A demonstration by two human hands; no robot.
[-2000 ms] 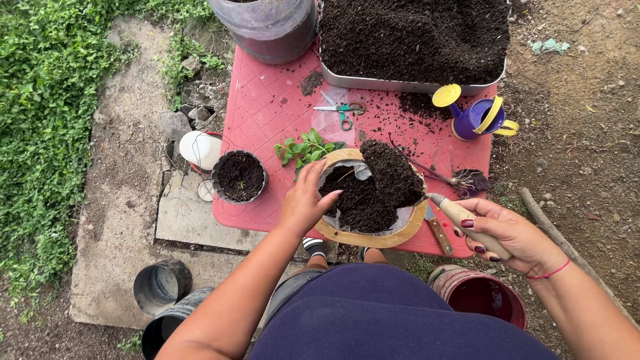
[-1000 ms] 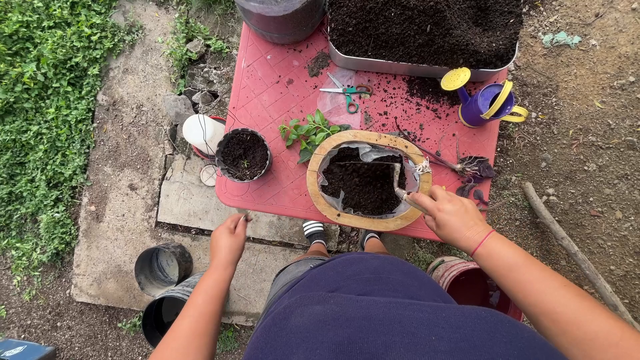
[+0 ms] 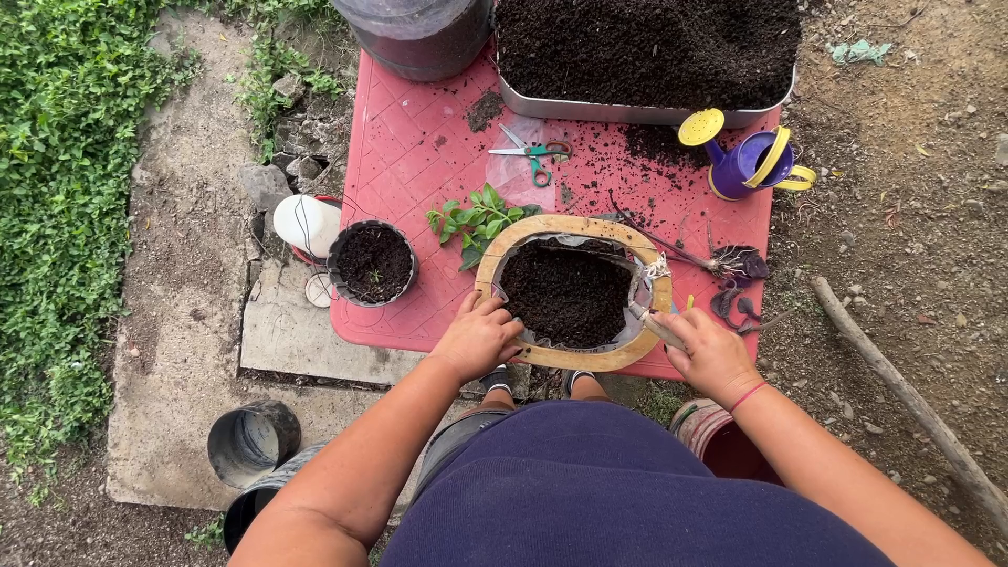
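Observation:
An oval wooden-rimmed planter [image 3: 606,360] lined with plastic stands at the table's near edge, with dark soil [image 3: 563,295] inside. My left hand [image 3: 478,335] rests on its lower left rim, fingers curled over the wood. My right hand [image 3: 705,350] grips the handle of a trowel [image 3: 665,329] at the right rim; the blade is mostly hidden in the planter. Leafy green cuttings [image 3: 480,224] lie just behind the planter's left side. A rooted purple-leaved cutting [image 3: 713,264] lies to its right. A small black pot [image 3: 373,264] of soil with a tiny sprout stands to the left.
The pink table [image 3: 394,173] also bears scissors [image 3: 535,151], a purple and yellow watering can [image 3: 748,161], a metal tray [image 3: 622,110] heaped with soil and a large clear container [image 3: 425,39]. A white bottle [image 3: 307,224] stands left of it. Black pots [image 3: 253,441] and a red bucket [image 3: 728,445] are below.
My left hand has moved from beside the table's near edge onto the planter's rim. The soil heaped on the trowel two seconds ago is no longer seen there; the trowel now reaches into the planter.

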